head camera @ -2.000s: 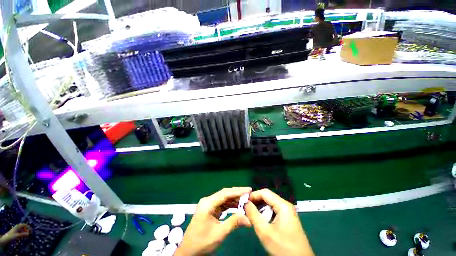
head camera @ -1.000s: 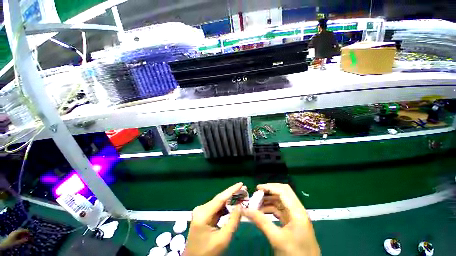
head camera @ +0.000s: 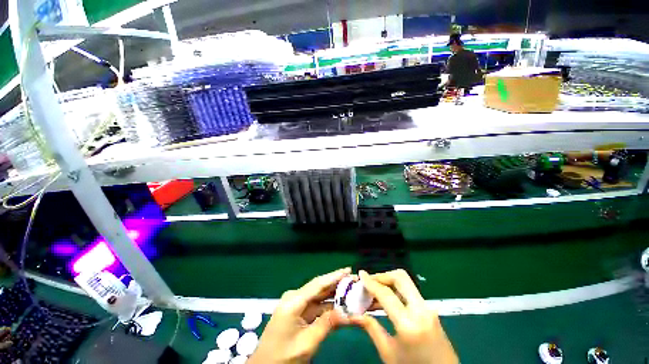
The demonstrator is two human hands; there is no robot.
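A small round white housing (head camera: pixel 353 298) is held upright between both hands, above the bench near the white strip. A dark part shows along its left side. My left hand (head camera: pixel 300 323) grips its left edge with thumb and fingers. My right hand (head camera: pixel 409 320) grips its right side. The fingers hide some of the housing. A pile of white round covers (head camera: pixel 228 338) lies on the green mat to the left of my left hand. Part-assembled units (head camera: pixel 550 352) with dark and orange parts lie at the lower right.
Blue-handled pliers (head camera: pixel 201 324) lie left of the pile. A black component tray (head camera: pixel 381 242) stands in the channel ahead. A white frame post (head camera: pixel 107 220) slants down at left beside a purple light. A white shelf (head camera: pixel 398 144) crosses above. A person (head camera: pixel 464 67) is behind it.
Earlier the housing was open, with green and red detail between the hands. Now the hands are closer together and its white face is turned outward. The view has shifted slightly.
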